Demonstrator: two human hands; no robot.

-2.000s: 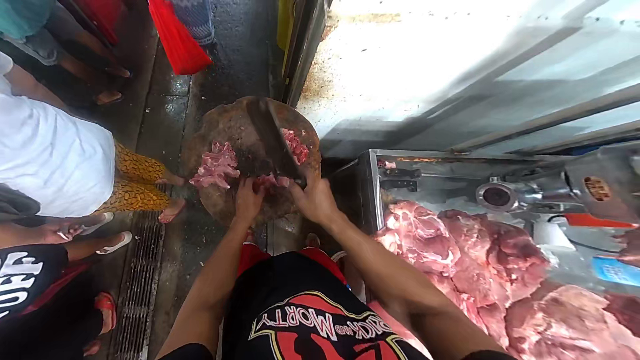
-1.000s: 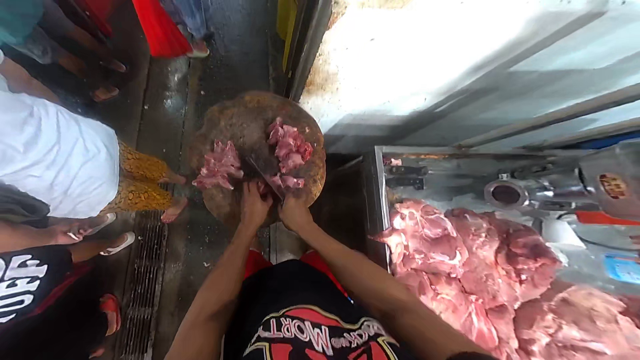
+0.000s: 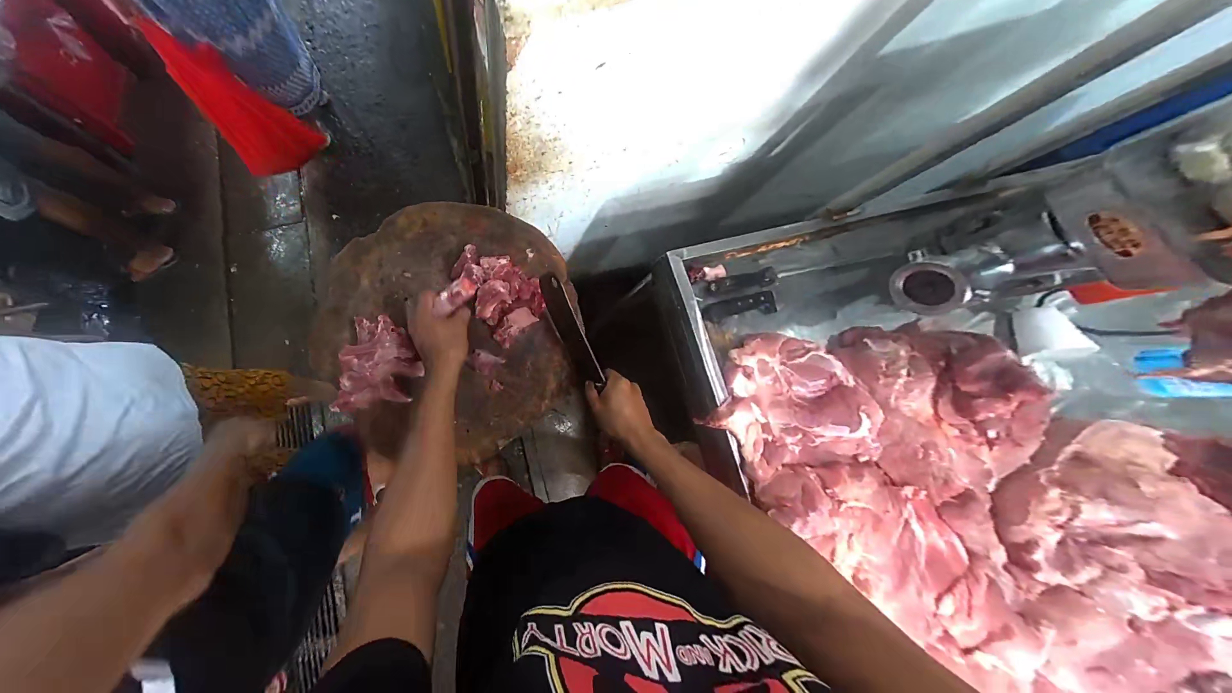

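Observation:
My left hand (image 3: 441, 332) holds a piece of raw meat (image 3: 456, 295) above the round wooden chopping block (image 3: 404, 255). Beside it, to the right, lies a pile of cut meat pieces (image 3: 500, 294); a larger chunk of meat (image 3: 377, 364) rests on the block's left part. A small scrap (image 3: 487, 364) lies below the pile. My right hand (image 3: 621, 409) grips the handle of a dark-bladed cleaver (image 3: 572, 325), whose blade lies over the right edge of the block, its tip near the pile.
At the right, a metal-edged counter (image 3: 695, 332) bears large raw meat cuts (image 3: 905, 500), knives (image 3: 741, 294) and a metal meat grinder (image 3: 932, 287). A white wall panel (image 3: 654, 115) stands ahead. People (image 3: 87, 433) are close on the left, one arm (image 3: 154, 549) reaching near my left arm.
The cleaver has moved from the middle of the block to its right edge. My left hand has risen from the block's near side toward the pile. Another person's arm has come in at the lower left.

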